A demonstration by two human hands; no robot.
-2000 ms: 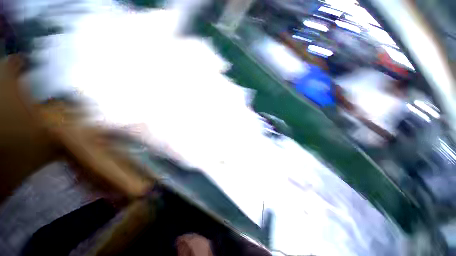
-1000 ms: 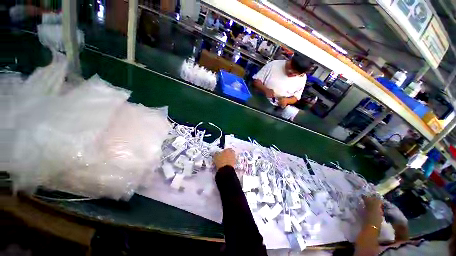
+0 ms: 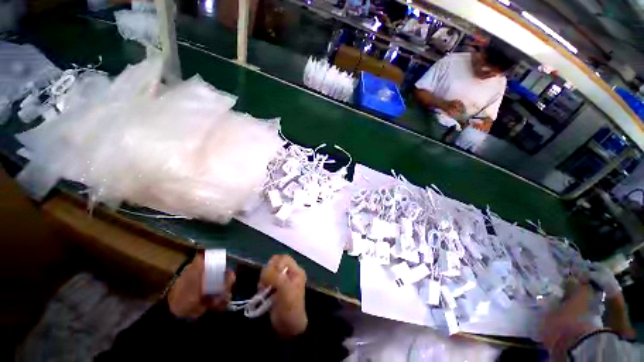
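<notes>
My left hand (image 3: 187,288) is closed around a white adapter (image 3: 215,271), held upright near the bench's front edge. My right hand (image 3: 288,293) grips the adapter's coiled white cable (image 3: 258,304), which loops between both hands. A small heap of white adapters with cords (image 3: 300,185) lies on a white sheet (image 3: 311,240) beyond my hands. A larger heap of adapters (image 3: 409,244) spreads over another sheet to the right. A loose pile of milky bubble bags (image 3: 152,152) lies to the left of the heaps.
A brown carton (image 3: 116,237) stands at the lower left, with greyish bundles (image 3: 78,322) below it. Another person's hands (image 3: 575,311) are at the heap's right end. Across the green bench (image 3: 282,102) are a blue bin (image 3: 380,94), upright white parts (image 3: 330,78) and a person in white (image 3: 462,88).
One hand was reaching into the small heap; now both hands are near the front edge, holding an adapter and its cable. The view has turned, showing the carton and bundles at lower left.
</notes>
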